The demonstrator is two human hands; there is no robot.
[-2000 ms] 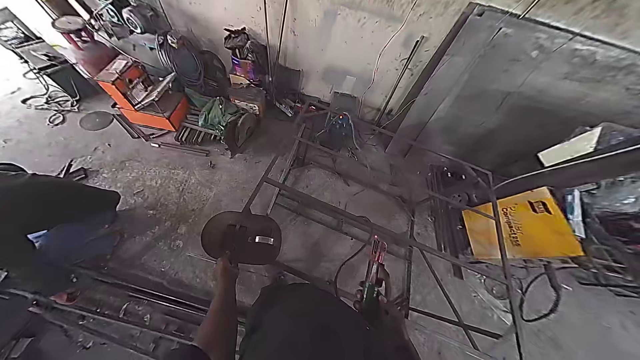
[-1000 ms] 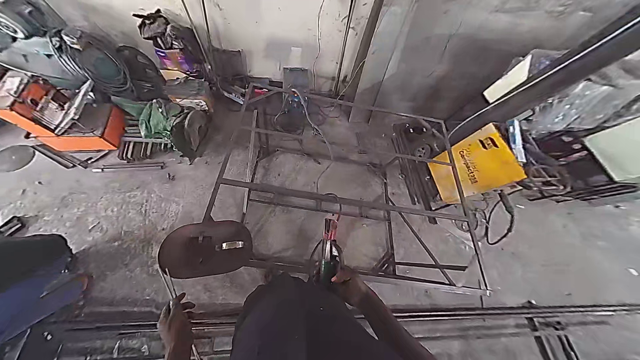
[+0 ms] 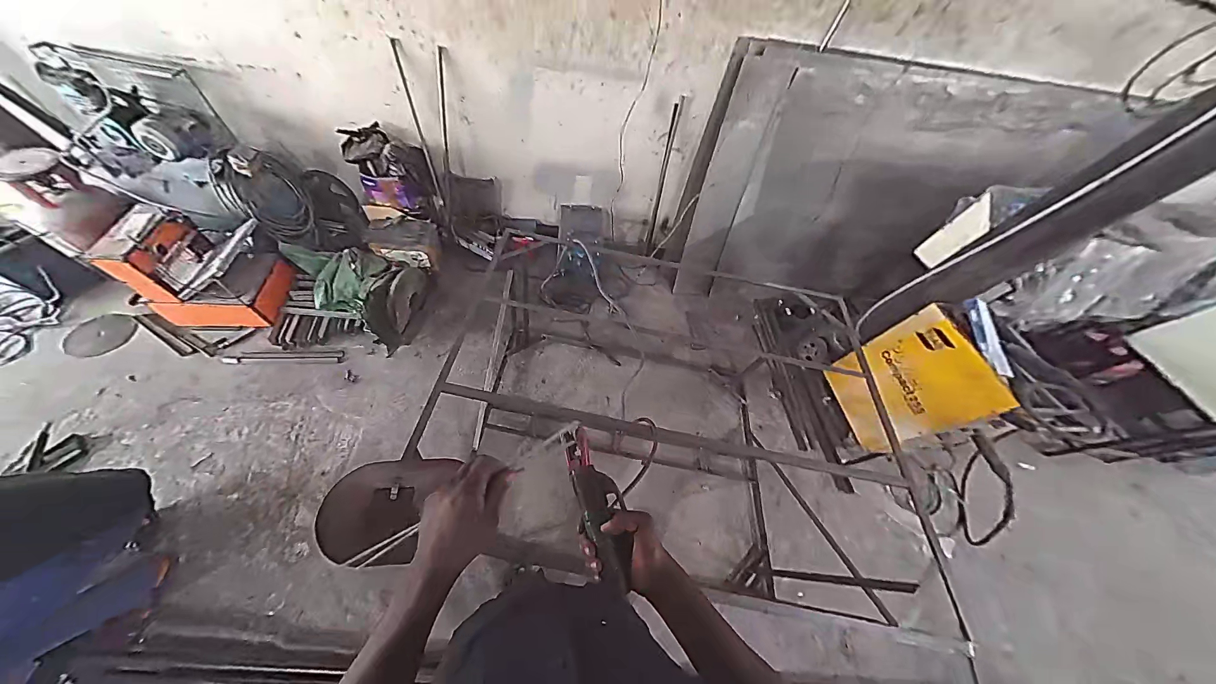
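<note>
My right hand [image 3: 632,546] grips a welding electrode holder [image 3: 591,494] by its dark handle, its red jaws pointing up and away. My left hand [image 3: 465,508], just left of the holder, is closed on thin welding rods [image 3: 385,544] whose lower ends stick out to the left; a thin rod end also reaches toward the jaws. Behind my left wrist a brown rounded plate [image 3: 356,508] with a small fitting [image 3: 394,492] lies against a corner of the metal frame [image 3: 665,435]. The frame of thin steel bars spreads out before me.
A yellow welding machine case [image 3: 926,380] stands right of the frame. To the left are an orange machine [image 3: 223,309], a green cloth [image 3: 328,275] and a coiled hose [image 3: 271,204]. Large metal sheets [image 3: 826,171] lean on the wall. A person in dark and blue clothing [image 3: 71,560] is at the left edge.
My left hand, earlier on the brown plate, then holding thin rods beside it, has come up close to the electrode holder. My right hand keeps its grip on the holder. The view has shifted.
</note>
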